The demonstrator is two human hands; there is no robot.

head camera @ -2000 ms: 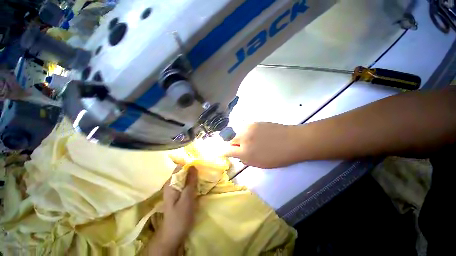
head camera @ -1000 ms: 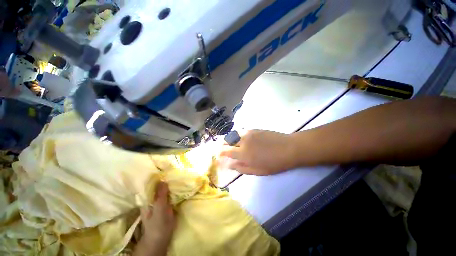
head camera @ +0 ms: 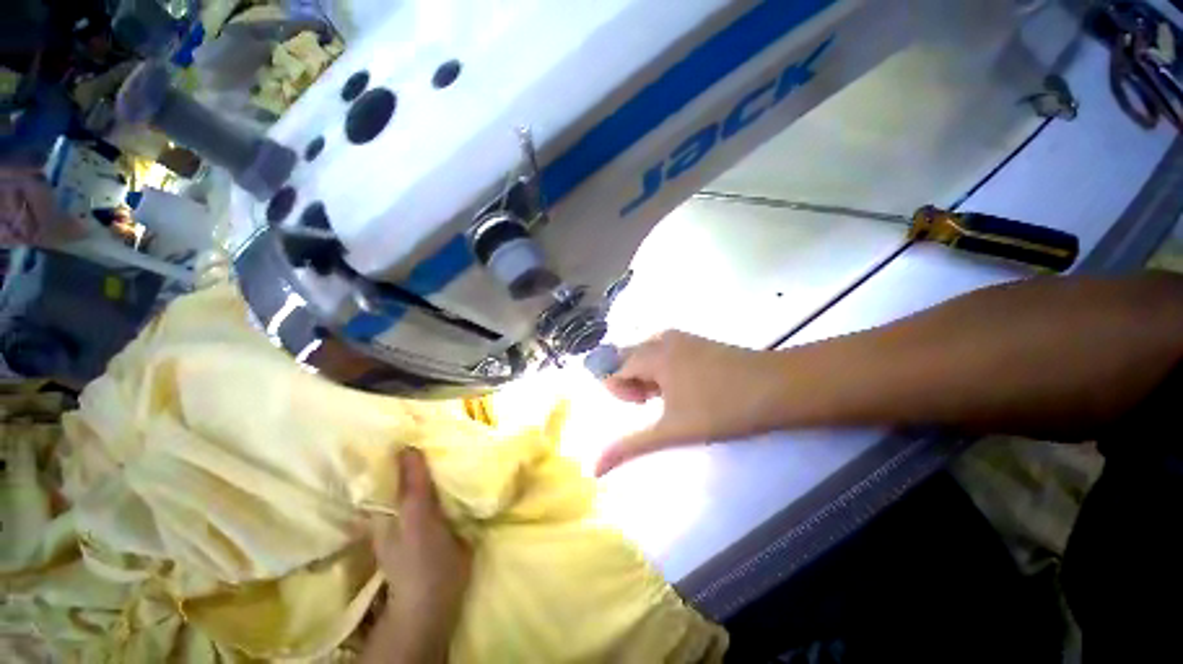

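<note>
The pale-yellow garment (head camera: 247, 454) lies in a crumpled heap left of and below the head of the white sewing machine (head camera: 545, 117), which has a blue stripe. My left hand (head camera: 422, 558) holds the gathered cloth, thumb on top, below the machine head. My right hand (head camera: 688, 400) is beside the needle area at the cloth's right edge, thumb and fingers apart, with nothing seen in it. Lamp glare washes out the cloth under the needle, so the presser foot and needle cannot be made out.
A screwdriver (head camera: 992, 239) with an amber-and-black handle lies on the machine bed. Dark-handled scissors (head camera: 1144, 65) lie at the far right corner. A grey ruler-marked table edge (head camera: 830, 512) runs along the near side. Machines and cloth pieces stand behind at upper left.
My right thumb and fingers have spread apart and come off the cloth edge. My left hand has shifted left and down with the cloth. The view has shifted slightly.
</note>
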